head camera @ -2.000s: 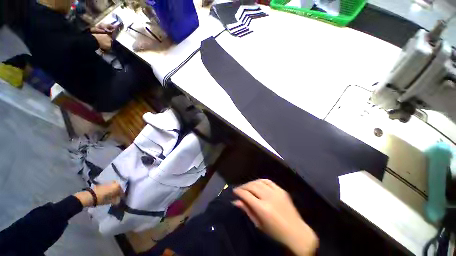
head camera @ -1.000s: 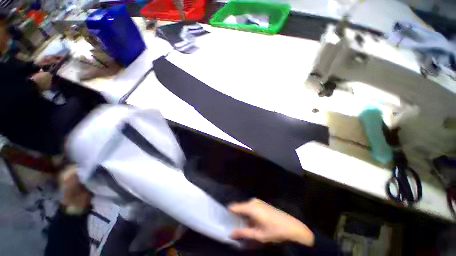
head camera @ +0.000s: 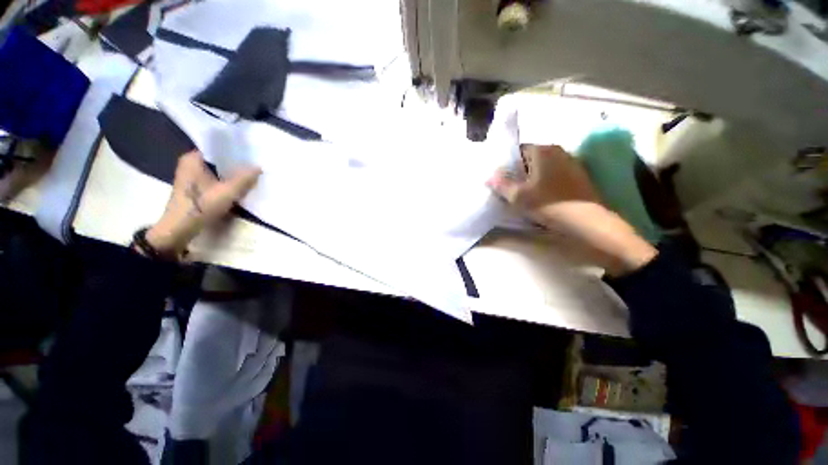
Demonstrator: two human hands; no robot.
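Observation:
A pale white garment panel (head camera: 363, 200) with black strips lies across the machine table under the sewing machine head (head camera: 635, 54). A black fabric piece (head camera: 250, 73) lies on its far left part. My left hand (head camera: 204, 202) rests on the panel's left edge, fingers spread. My right hand (head camera: 554, 186) pinches the panel's right part, just right of the dark presser foot area (head camera: 477, 104). Glare hides the needle and the cloth's detail there. A dark grey panel (head camera: 141, 136) lies partly under the white one.
A teal bundle (head camera: 622, 177) lies right of my right hand. Scissors with dark red handles (head camera: 808, 304) lie at the far right. A blue bin (head camera: 36, 86) stands at the far left. Pale cloth (head camera: 222, 363) hangs below the table edge (head camera: 336, 281).
The white panel has moved from over the lap onto the table, under the machine head. My hands have moved up with it. The view has turned towards the machine.

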